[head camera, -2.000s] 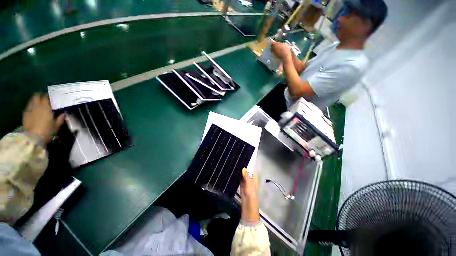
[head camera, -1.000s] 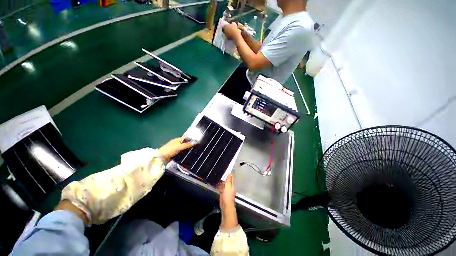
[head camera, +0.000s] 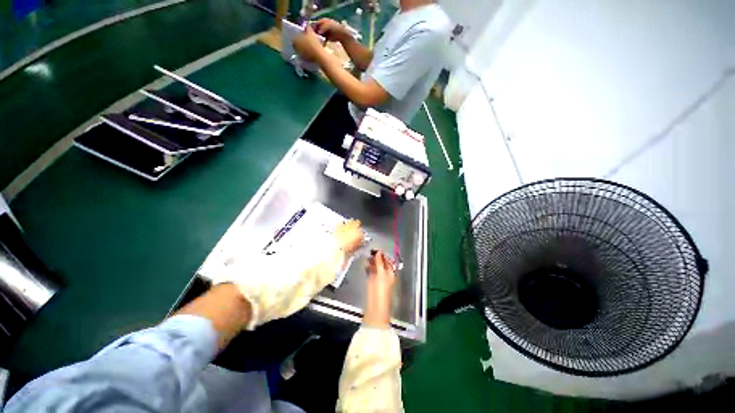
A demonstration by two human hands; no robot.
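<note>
A small solar panel (head camera: pixel 318 218) lies white back up on the grey metal light box (head camera: pixel 278 193), partly hidden by my left sleeve. My left hand (head camera: pixel 351 235) is at the panel's right side, fingers bent around something small, perhaps the panel lead; I cannot tell. My right hand (head camera: pixel 381 266) is just right of it, its fingertips closed on the end of the test leads (head camera: pixel 396 234). The red lead runs up to the bench meter (head camera: pixel 388 161) at the box's far edge. The gap between my hands is small.
A fanned stack of panels (head camera: pixel 161 133) lies on the green bench (head camera: pixel 105 226). More panels (head camera: pixel 20 274) are at the far left edge. A large black fan (head camera: pixel 588 274) stands at right. A coworker (head camera: pixel 407 56) holds a panel (head camera: pixel 294 40) beyond the meter.
The panel, held black face up over the box before, now lies white back up on it. My hands have moved to its right side and the test leads. The view has shifted.
</note>
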